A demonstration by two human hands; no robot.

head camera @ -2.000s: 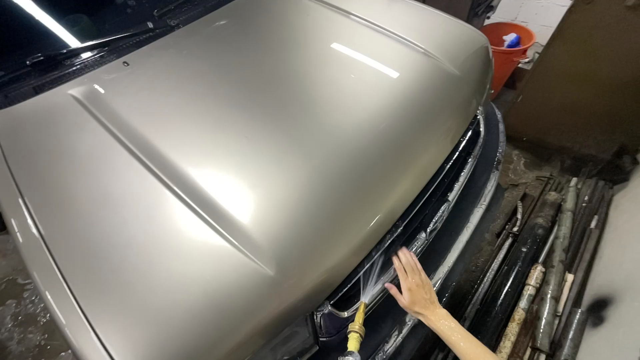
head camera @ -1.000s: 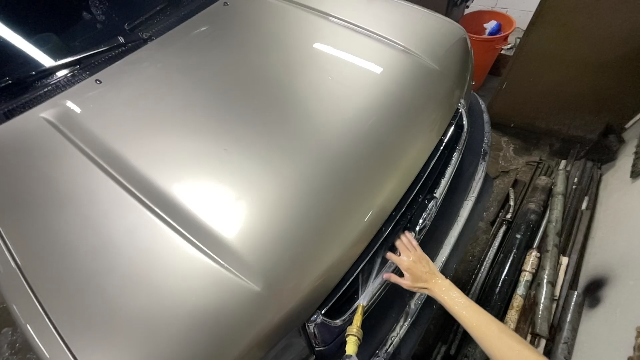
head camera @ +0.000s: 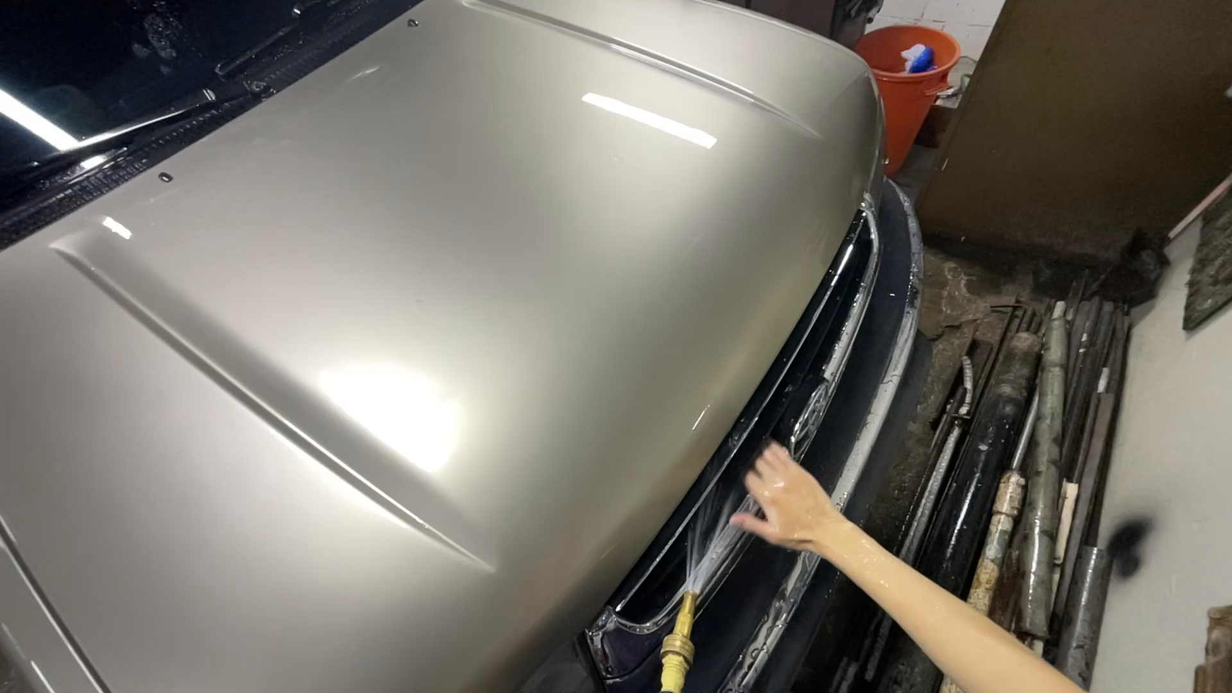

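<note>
My right hand (head camera: 789,500) reaches in from the lower right, wet, holding nothing, with the thumb apart from the slightly blurred fingers. It is over the dark front grille (head camera: 717,510) of a car; whether it touches the grille I cannot tell. Below and left of it, a brass hose nozzle (head camera: 684,621) on a yellow fitting sprays a fan of water up at the grille. My left hand and whatever holds the nozzle are out of view. The champagne-coloured hood (head camera: 539,318) fills the middle and left, with the chrome-edged bumper (head camera: 881,385) along its right side.
Wet pipes and rods (head camera: 1044,462) lie on the floor right of the bumper, beside a pale wall (head camera: 1169,462). An orange bucket (head camera: 895,106) with a blue and white thing in it stands beyond the car's far corner, near a brown panel (head camera: 1068,135). The windshield (head camera: 125,58) is at upper left.
My right hand keeps near the grille, its fingers shifting position. The spray runs in all frames. The view has shifted somewhat, with the hood and bucket now further left.
</note>
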